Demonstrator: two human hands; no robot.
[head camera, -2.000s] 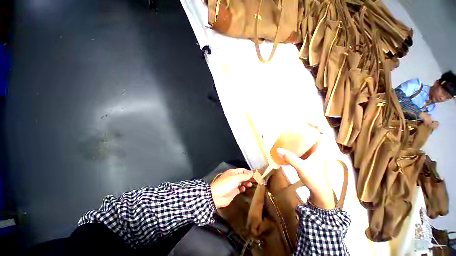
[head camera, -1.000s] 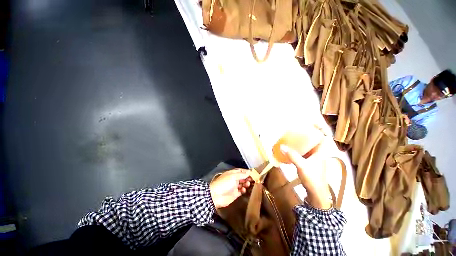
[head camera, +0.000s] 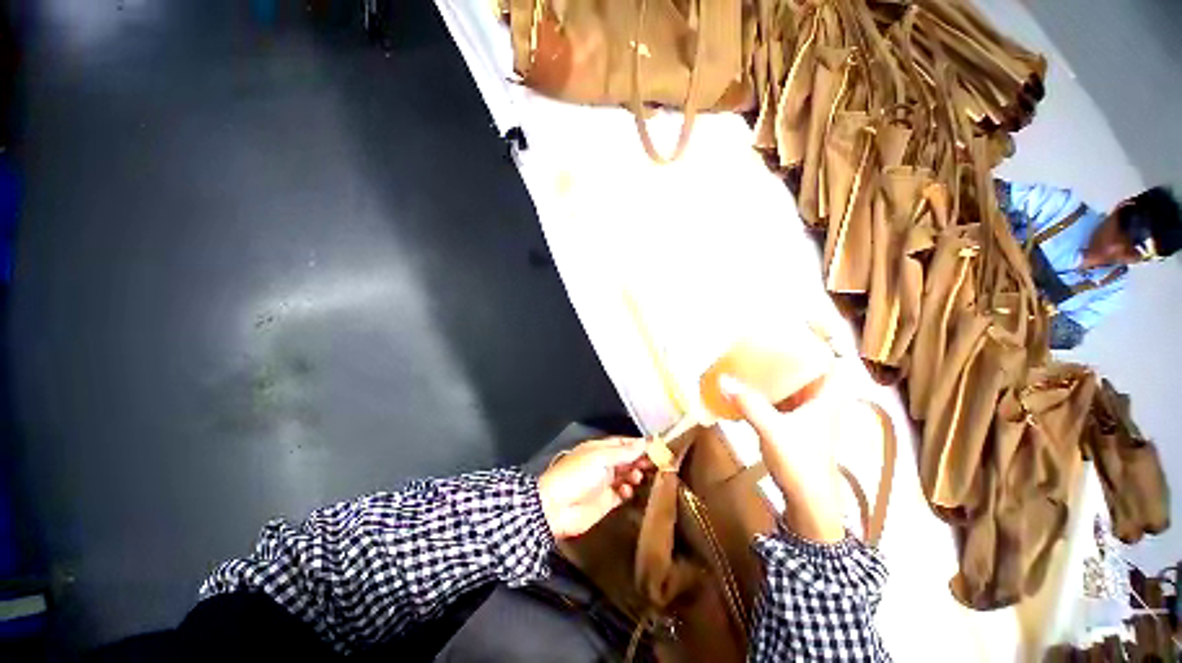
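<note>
A brown handbag (head camera: 710, 544) lies at the near table edge by my lap, its zipper line running down its middle. My left hand (head camera: 590, 487) pinches the pale zipper end (head camera: 661, 453) at the bag's upper corner. My right hand (head camera: 793, 447) holds the glue bottle (head camera: 767, 376), tilted, its pale nozzle pointing down-left. The nozzle tip is at or very near the zipper end; I cannot tell whether they touch. A brown handle loop stands right of my right hand.
A long overlapping row of brown bags (head camera: 953, 376) runs along the table's far side. Another bag (head camera: 622, 52) lies at the top. The white table (head camera: 622, 220) borders a dark floor. A person in blue (head camera: 1082, 253) is across the table. Small parts lie at the far lower right.
The nozzle tip has come down from above onto or close to the zipper end. Both hands keep their holds. The view has shifted slightly, and the person across has moved their arms.
</note>
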